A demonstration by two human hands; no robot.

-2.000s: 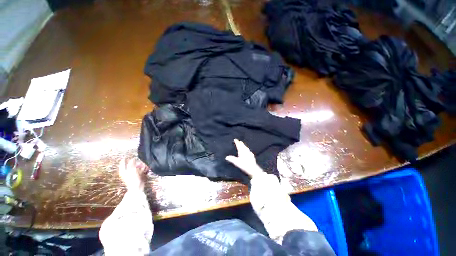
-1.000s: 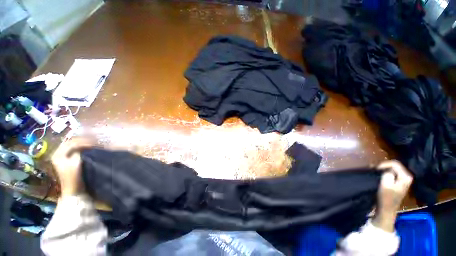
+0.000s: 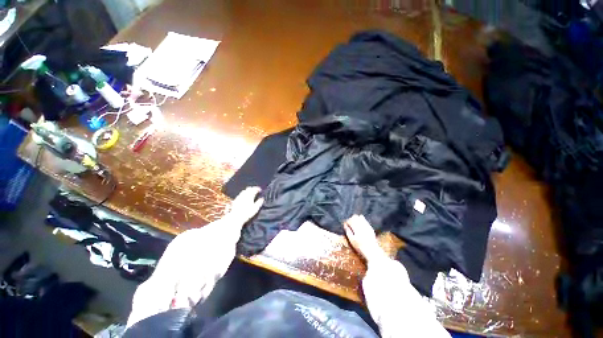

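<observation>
A black garment lies on the table with its shiny, wrinkled lining (image 3: pixel 370 171) facing up. Matt black parts, one likely a sleeve (image 3: pixel 263 160), stick out at its left and right. A small white tag (image 3: pixel 419 207) shows on the lining. Another black garment (image 3: pixel 390 72) lies behind it, partly overlapped. My left hand (image 3: pixel 246 203) touches the lining's left edge. My right hand (image 3: pixel 360 236) is at its near edge. The fingers are too blurred to tell if either hand grips the cloth.
A black garment heap (image 3: pixel 549 119) lies at the right. Papers (image 3: pixel 177 64), yellow tape (image 3: pixel 106 138), a red tool (image 3: pixel 141 140) and a grey-white machine, possibly a cutter (image 3: pixel 56 140), lie on the table's left. Black and white offcuts (image 3: pixel 106 241) are below the left edge.
The garment stretched between my raised hands is now down on the table, lining up. Both hands have come lower and closer together. The view has swung left.
</observation>
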